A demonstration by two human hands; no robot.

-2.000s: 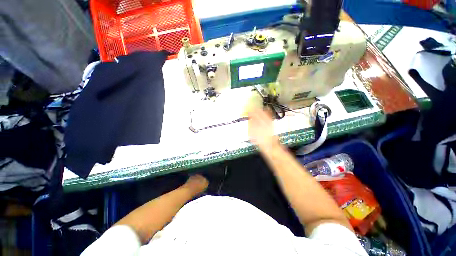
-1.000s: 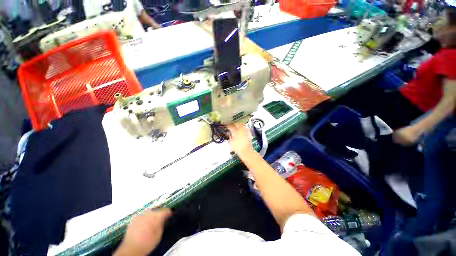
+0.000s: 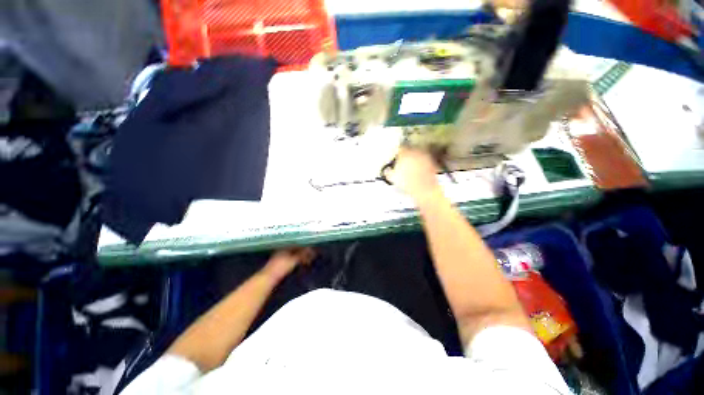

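Note:
The cream sewing machine [image 3: 494, 127] with a green-framed display stands on the white table, blurred. My right hand [image 3: 414, 171] is below the machine head, at the black looped handles of the scissors [image 3: 388, 171]; blur hides whether it grips them. A thin dark line, which looks like the edge of the needle plate, runs left from there. My left hand [image 3: 293, 259] is at the table's front edge, partly under it and blurred; whether it holds anything cannot be seen. Dark cut panels [image 3: 197, 139] lie flat left of the machine.
A red basket [image 3: 255, 31] is behind the panels. A tape roll [image 3: 509, 176] with a hanging white strip is at the table's right. The green table edge [image 3: 355, 239] runs in front. A blue bin [image 3: 575, 254] below right holds a bottle and a red bag. Cloth fills bins on both sides.
The view swung right, then back left. My right hand moved from beside the tape roll leftward to the scissors' handles. My left hand went from in front of the table back to its front edge.

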